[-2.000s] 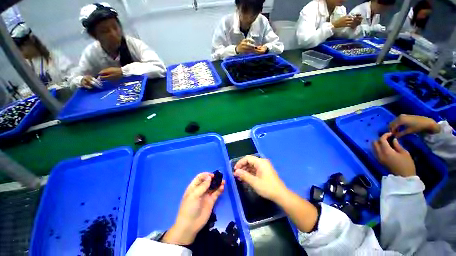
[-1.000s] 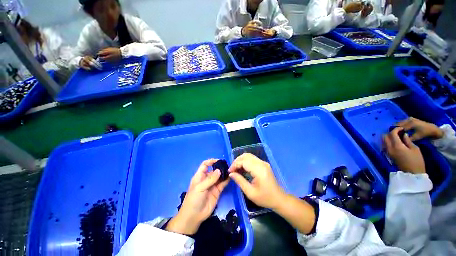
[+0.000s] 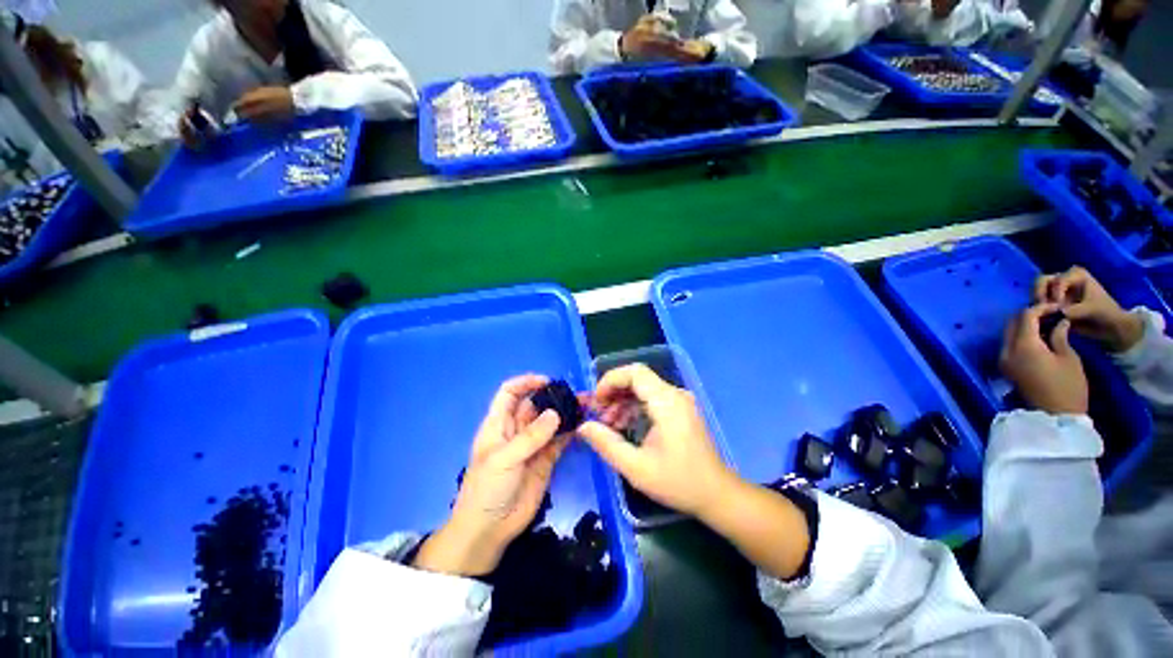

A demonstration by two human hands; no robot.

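Observation:
My left hand holds a black plastic housing between thumb and fingers, above the middle-left blue tray. My right hand is at the right side of the housing, its thumb and fingertips pinched close to it. Whether a small part sits between those fingertips cannot be told. A pile of black housings lies at the near end of the tray, partly under my left wrist. The clear plastic box is partly hidden behind my right hand.
The right blue tray holds shinier black blocks. The far-left blue tray holds small black parts. A green conveyor belt runs beyond, with loose pieces. Another person's hands work at the right. White-coated people sit across the belt.
My right hand has moved from over the clear box to the housing in my left hand. The loose pieces on the belt have shifted left. The view has tilted down slightly.

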